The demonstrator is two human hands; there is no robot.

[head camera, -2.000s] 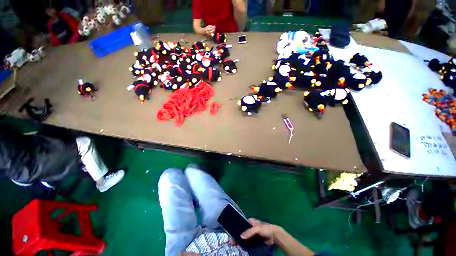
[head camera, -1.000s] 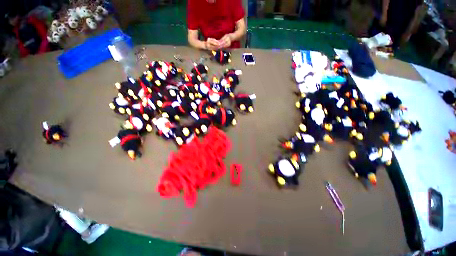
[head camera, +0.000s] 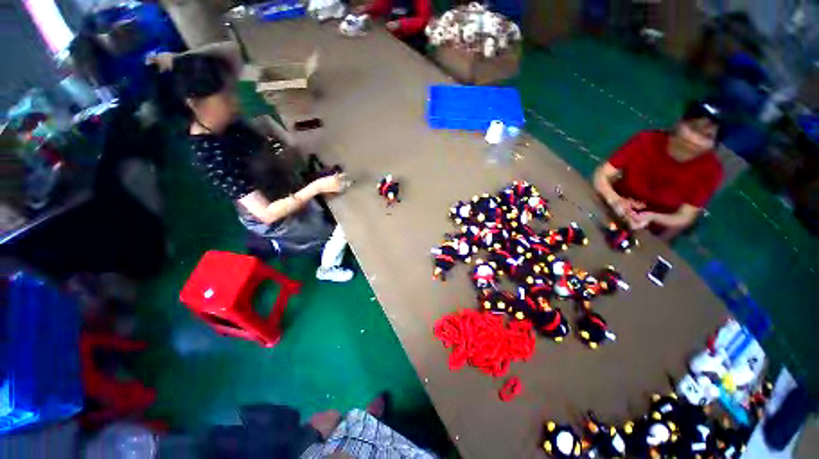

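Note:
Neither of my hands shows clearly in the head view. My patterned clothing (head camera: 373, 438) is at the bottom edge. Nearest on the brown table (head camera: 395, 260) lies a tangled heap of red scarves (head camera: 485, 342), with one loose red loop (head camera: 510, 388) beside it. Behind the heap is a pile of plush penguins with red scarves (head camera: 516, 246). At the bottom right, a pile of plush penguins (head camera: 660, 434) is cut off by the picture's edge. One scarfed penguin (head camera: 388, 189) lies alone near the table's left edge.
A person in black (head camera: 242, 170) sits at the left edge; a person in red (head camera: 669, 179) sits across. A red stool (head camera: 235, 296) stands on the green floor. On the table are a blue tray (head camera: 476, 108), a clear bottle (head camera: 499, 148), a phone (head camera: 660, 271) and an open box (head camera: 286, 76).
The view has swung left and tilted, bringing the seated person in black and the red stool into view. The snips have left the picture. The phone and hand seen two seconds ago no longer show.

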